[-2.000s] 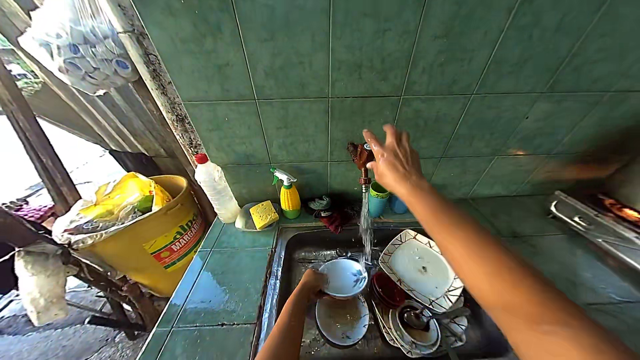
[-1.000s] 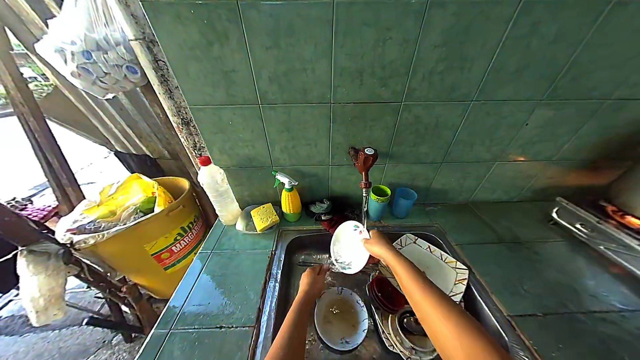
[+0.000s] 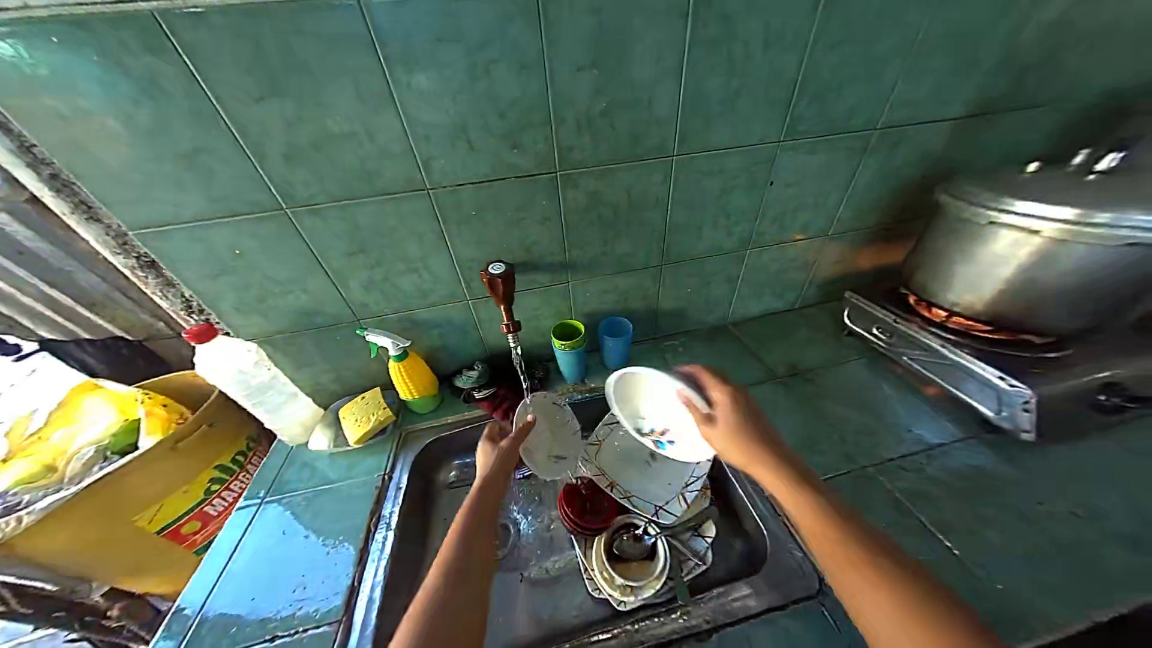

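Note:
My left hand [image 3: 500,447] grips a small white dish [image 3: 549,436] by its left edge, under water running from the faucet [image 3: 504,297]. To its right my right hand [image 3: 724,418] holds a white bowl [image 3: 660,414] by the right rim, tilted, with small coloured marks inside. Below both hands is the metal sink [image 3: 432,540]. In its right part lie a square white plate with brown lines [image 3: 643,468], red bowls [image 3: 587,507], and a stack of pale bowls [image 3: 630,576] with a metal ladle or spoon [image 3: 630,543] in it.
Behind the sink stand blue cups [image 3: 616,343], one holding a green cup [image 3: 568,334]. At left are a yellow spray bottle [image 3: 414,378], a yellow sponge [image 3: 365,416], a plastic bottle [image 3: 256,382] and a yellow bucket [image 3: 117,504]. At right, a large pot [image 3: 1035,256] sits on a lit gas stove [image 3: 945,360].
My right hand left the faucet handle and took hold of a white bowl, now moved right. A white dish is now upright under the water in my left hand. The view has shifted right.

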